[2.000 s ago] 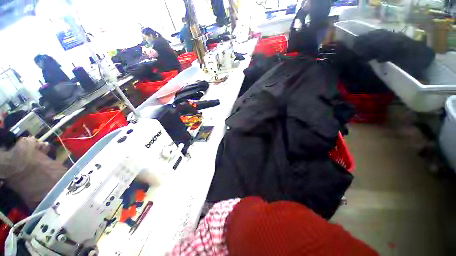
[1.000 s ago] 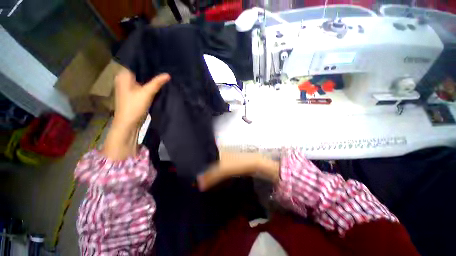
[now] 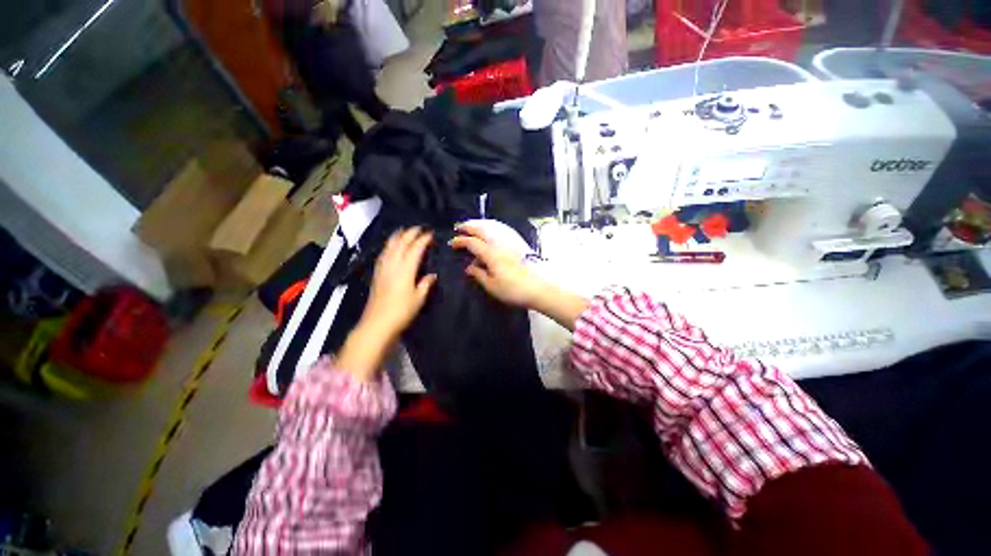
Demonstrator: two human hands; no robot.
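A black garment (image 3: 473,326) lies bunched at the left end of the machine table and hangs over its front edge. My left hand (image 3: 400,285) rests on it, thumb apart from the fingers. My right hand (image 3: 494,269) lies on it just to the right, fingertips down on the cloth. No fold shows clearly pinched in either hand. The white sewing machine (image 3: 810,163) stands to the right, its needle area (image 3: 587,201) away from both hands. White stripes (image 3: 310,315) show on black cloth left of my left hand.
A red tool (image 3: 690,257) and orange pieces (image 3: 690,226) lie under the machine arm. A small dark plate (image 3: 958,274) is at the right. Cardboard boxes (image 3: 250,230) and a red basket (image 3: 111,339) stand on the floor at left. A person's legs (image 3: 581,38) show behind.
The view has tilted up slightly. Both hands, raised or blurred before, have come close together on the garment. The garment has shifted right and lies lower; white-striped cloth now shows at left.
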